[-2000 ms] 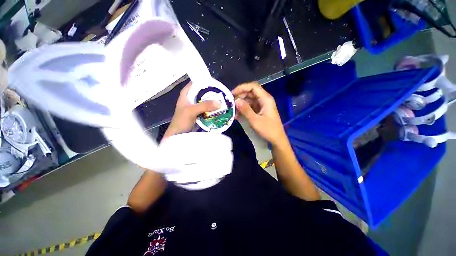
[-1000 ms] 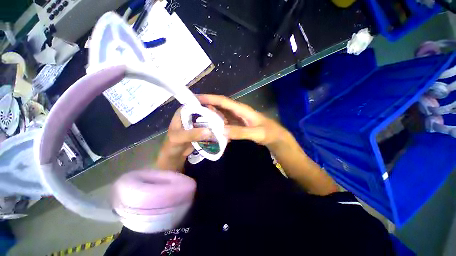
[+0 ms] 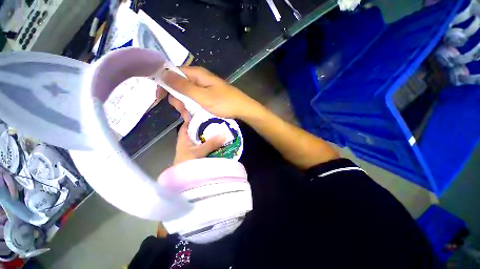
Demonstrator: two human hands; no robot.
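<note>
White cat-ear headphones (image 3: 113, 168) with pink padding are held over my lap at the bench edge. One ear cup, with a pink cushion (image 3: 202, 172), hangs nearest my body. The other ear cup (image 3: 193, 125) is open and shows a green circuit board (image 3: 231, 149) and a pale block inside. My left hand (image 3: 192, 147) holds this open cup, its thumb on the inside. My right hand (image 3: 208, 92) grips the headband arm just above the cup; its fingertips are partly hidden behind the band.
A handwritten sheet (image 3: 126, 107) lies on the black mat (image 3: 216, 31) behind the headphones. White headphone parts (image 3: 42, 168) lie at the left. A blue bin (image 3: 363, 100) stands at the right, with more headphones (image 3: 460, 47) beyond it. Thin tools lie near the bench's back edge.
My right hand has moved from the open cup up to the headband arm. The headphones have turned, and the open cup again faces up with its board in view.
</note>
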